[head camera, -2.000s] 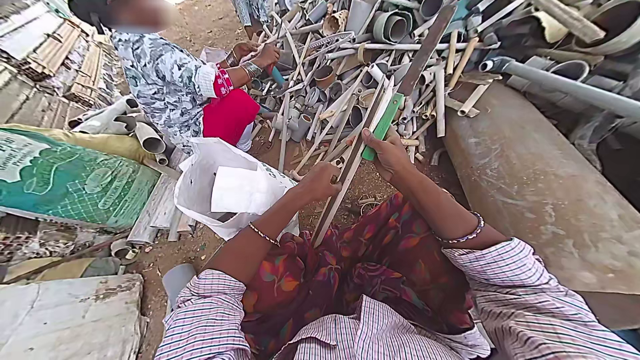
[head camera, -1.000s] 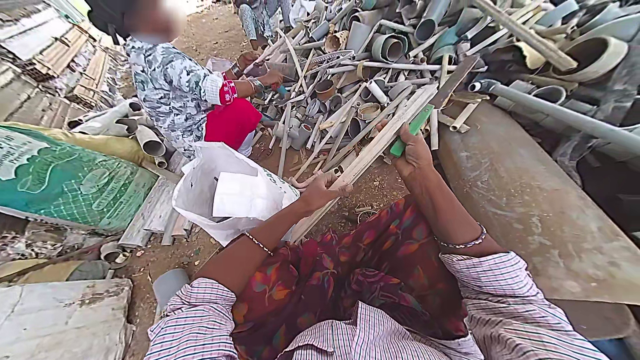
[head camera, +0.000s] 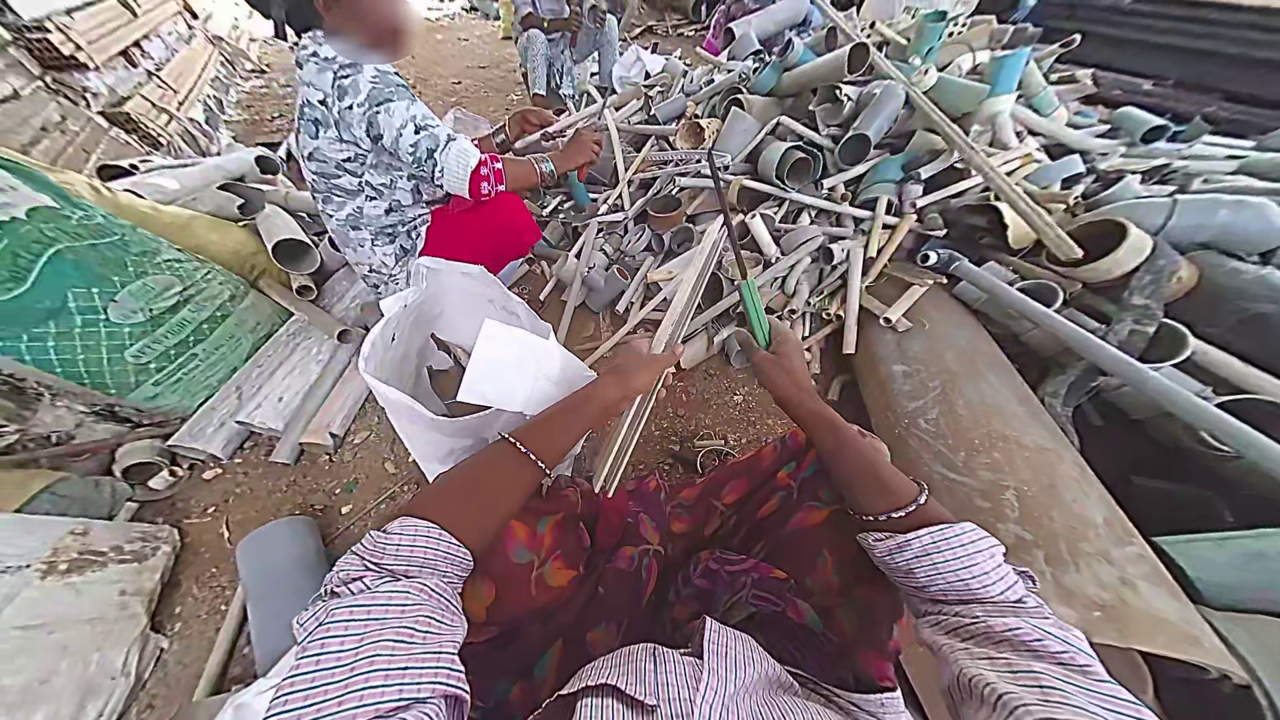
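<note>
My left hand (head camera: 640, 368) is closed around a bundle of long, pale, narrow strips (head camera: 640, 415), held slanting with the lower ends over my lap. In my right hand (head camera: 778, 368) is the green handle of a long-bladed tool (head camera: 752, 300), a knife or saw; its dark blade points up and away. The blade stands apart from the strips, to their right. Close to my left forearm is a white sack (head camera: 400, 350), standing with its mouth wide, a white sheet (head camera: 525, 368) and dark scraps showing at its top.
A large heap of plastic pipe pieces (head camera: 790, 165) spreads ahead. A co-worker (head camera: 375, 150) at front left holds thin pieces. A wide brown pipe or curved sheet (head camera: 1000, 460) lies on my right, with a long grey pipe (head camera: 1120, 360) beyond. A green printed sack (head camera: 120, 300) lies left.
The blade, earlier lying along the strips, now stands away from them with its tip up. My right hand has turned with the handle. My left hand still holds the strips.
</note>
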